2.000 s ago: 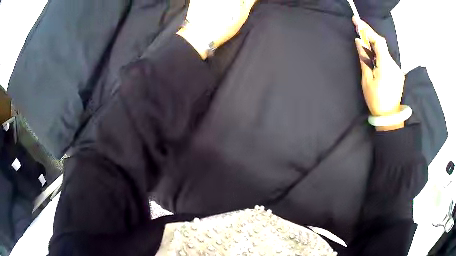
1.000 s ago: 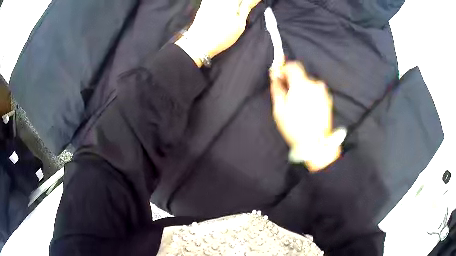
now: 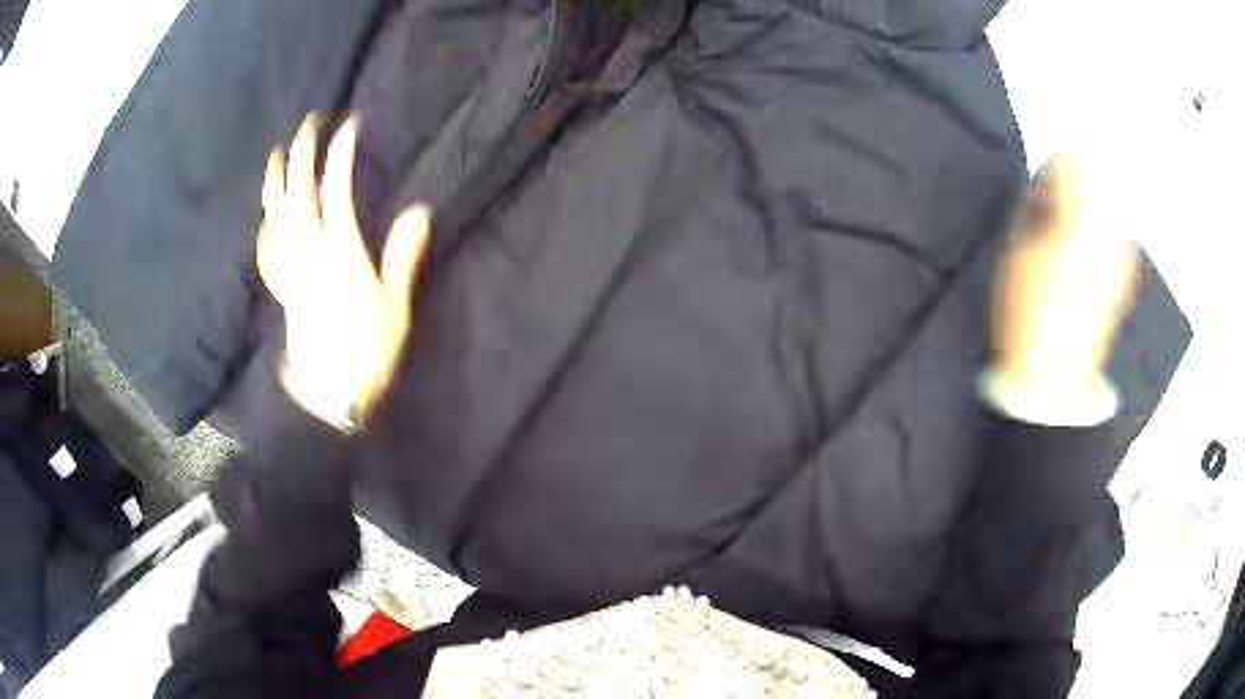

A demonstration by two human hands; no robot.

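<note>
A large dark coat [image 3: 655,328] is spread over the white table, with creases running diagonally across it. My left hand [image 3: 332,273] rests flat on or just over its left part, fingers spread, holding nothing. My right hand [image 3: 1061,287] is blurred at the coat's right edge, above the pale bangle. Its fingers are not clear, and no tool can be made out in it.
The white table [image 3: 1113,103] shows around the coat. A small black ring [image 3: 1214,459] and thin thread-like lines lie at its right side. Dark items with pale squares [image 3: 62,462] are at lower left. A red object [image 3: 373,638] shows below my left sleeve.
My left hand has come down and left from the coat's top, its fingers now spread. My right hand moved in to the coat's middle with a white slim tool, then back to the right edge.
</note>
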